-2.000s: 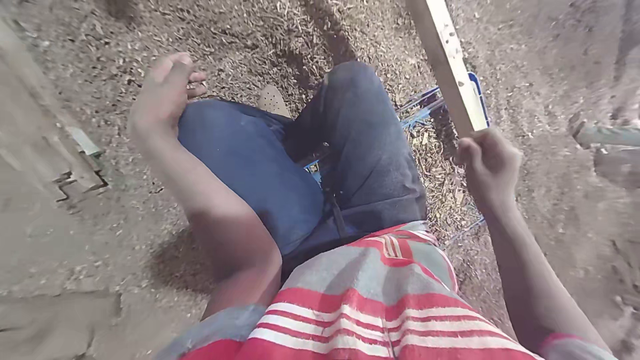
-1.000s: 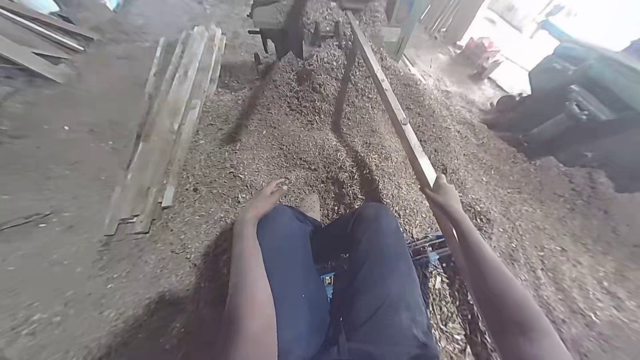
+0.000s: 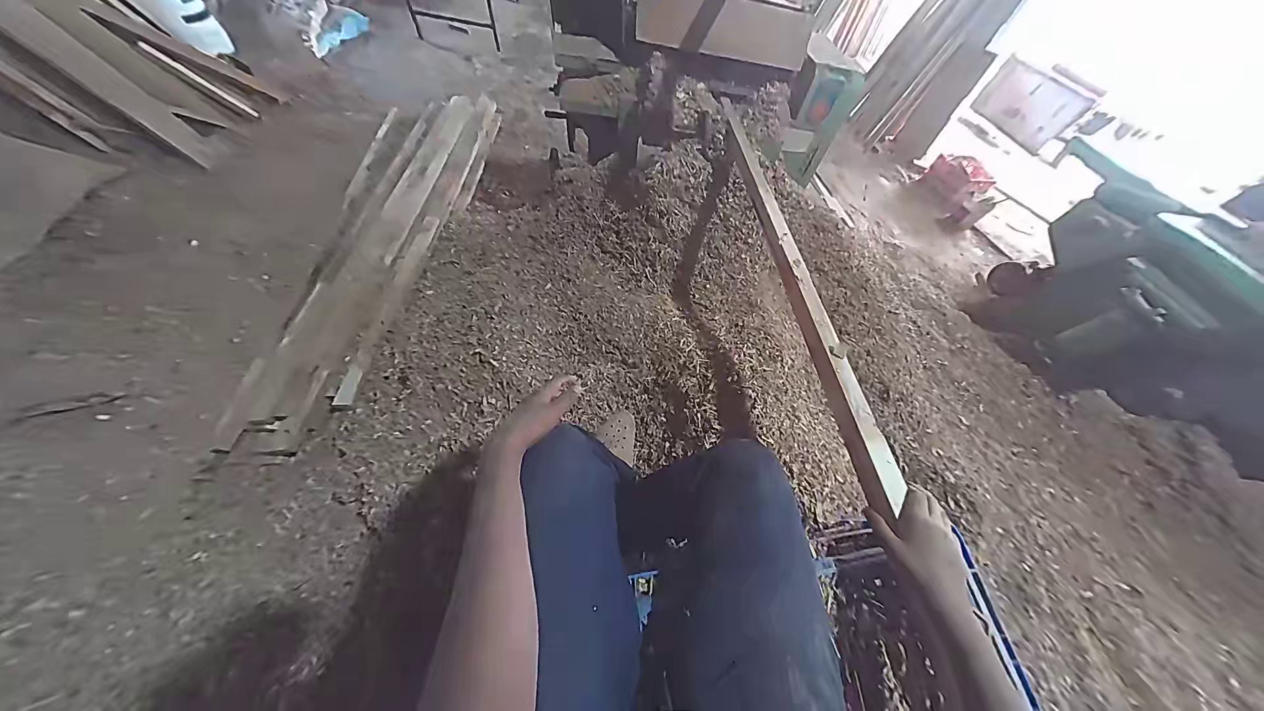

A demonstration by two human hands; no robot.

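Observation:
A long, narrow wooden board [image 3: 812,314] slants from the machine at the top down to my right hand [image 3: 923,533], which grips its near end. The far end of the board lies at the machine's base, among the shavings. My left hand [image 3: 541,410] rests by my left knee with nothing in it, fingers slightly curled and partly turned from view. Beneath me is a blue crate [image 3: 990,617], beside my right thigh, with shavings showing in it.
Wood shavings [image 3: 592,296] are heaped over the ground ahead. Several boards [image 3: 395,237] lie stacked at the left. A woodworking machine [image 3: 726,35] stands at the top, a green machine [image 3: 1136,286] at the right. More planks [image 3: 109,74] lie at upper left.
The view has tilted up from my lap to the shavings and the machine. My right hand holds the board in all the frames; my left hand stays near my left knee.

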